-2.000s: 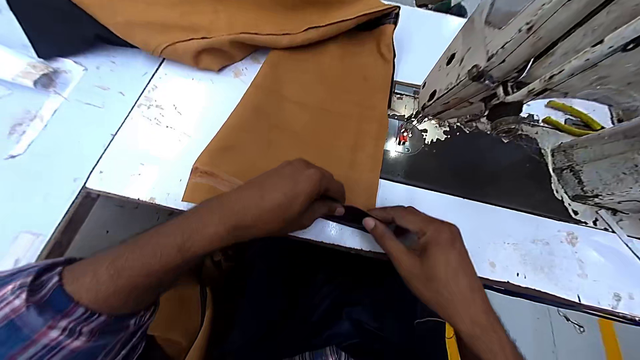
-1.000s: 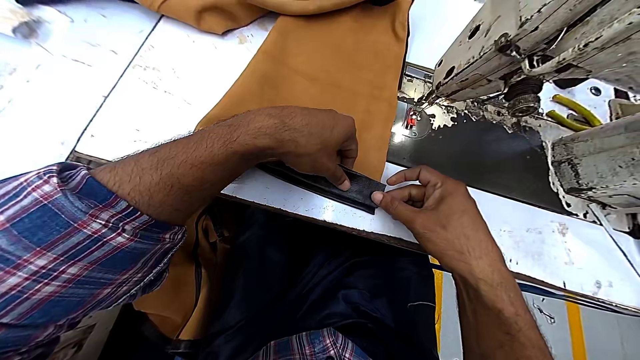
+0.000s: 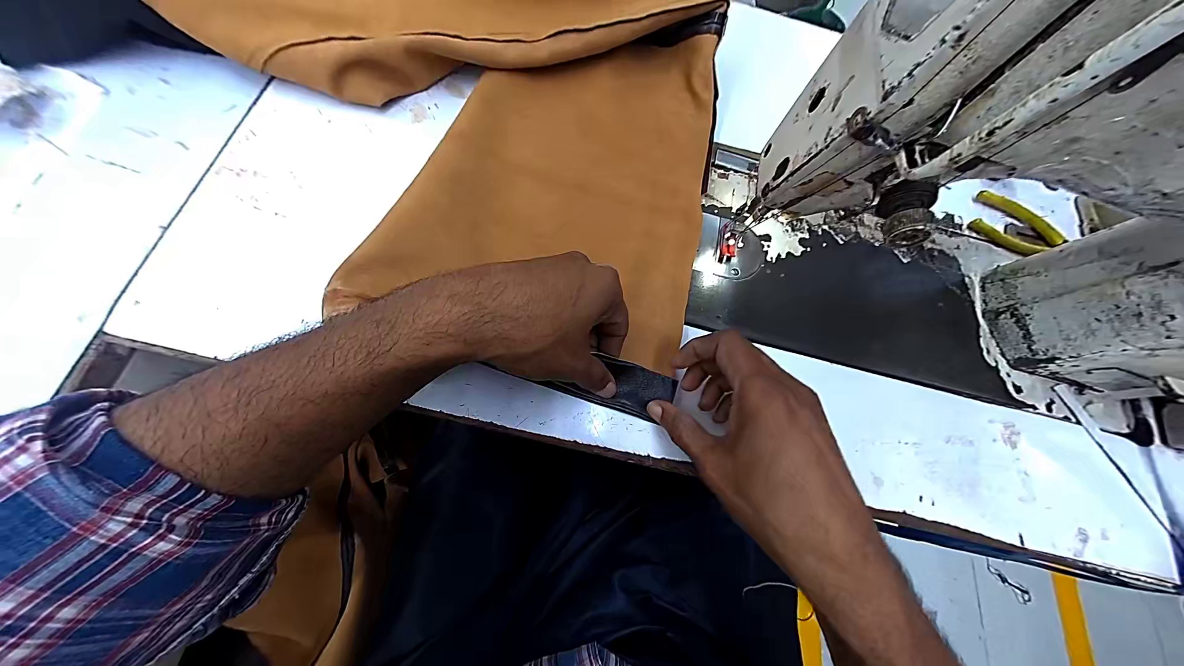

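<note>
A tan-orange fabric panel lies on the white sewing table, its lower edge near me. Along that edge runs a folded dark fabric strip. My left hand pinches the strip, thumb on top and fingers curled behind. At the strip's right end is my right hand, its thumb tip touching the corner and its fingers bent and apart from the thumb. The presser foot of the industrial sewing machine stands to the right of the panel, with no fabric seen under it.
More tan and dark fabric is bunched at the far side. Dark navy cloth and tan cloth hang below the edge of the white table. Yellow tubes show behind the machine arm. Yellow floor lines are at lower right.
Two seconds ago both hands were closer together on the dark strip; the right hand's fingers have since spread from its end. The dark strip shows more plainly than it did then.
</note>
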